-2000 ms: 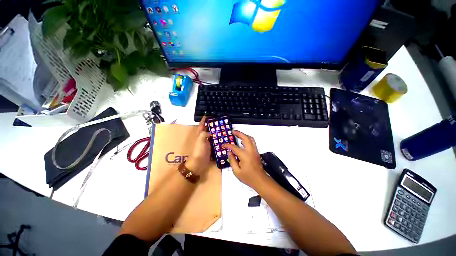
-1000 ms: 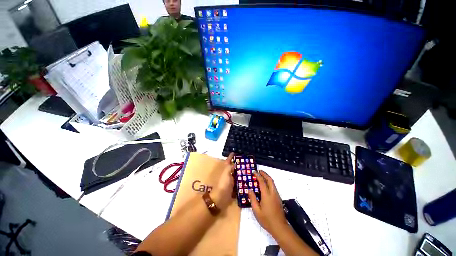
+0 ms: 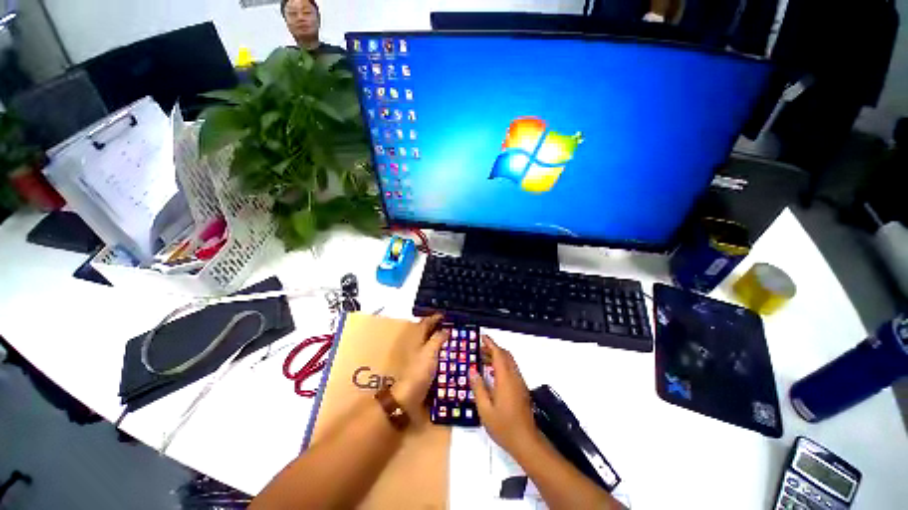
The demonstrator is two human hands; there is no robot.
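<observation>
A lit smartphone (image 3: 457, 375) with rows of app icons lies between my hands, below the keyboard. My left hand (image 3: 422, 357) holds its left edge, with the wrist over the tan notebook (image 3: 347, 416); a brown band is on that wrist. My right hand (image 3: 505, 396) is at the phone's right side with its thumb over the screen; its fingers hold nothing that shows. The black stapler (image 3: 574, 436) lies right of my right hand. A white paper sheet (image 3: 474, 468) with a small black piece (image 3: 513, 486) lies under the right forearm.
The keyboard (image 3: 533, 301) and monitor (image 3: 563, 139) stand ahead. Right are the mouse pad (image 3: 715, 359), yellow tape roll (image 3: 765, 288), blue flask (image 3: 846, 375) and calculator (image 3: 816, 478). Left are red-handled scissors (image 3: 307, 365), black pouch (image 3: 199, 344), blue tape dispenser (image 3: 396, 261), plant (image 3: 299, 139) and white basket (image 3: 239, 261). A person sits behind.
The view has tilted up from the desk, showing more of the monitor and the person behind, then shifted slightly right. The phone stays between my hands; my right thumb has shifted over it.
</observation>
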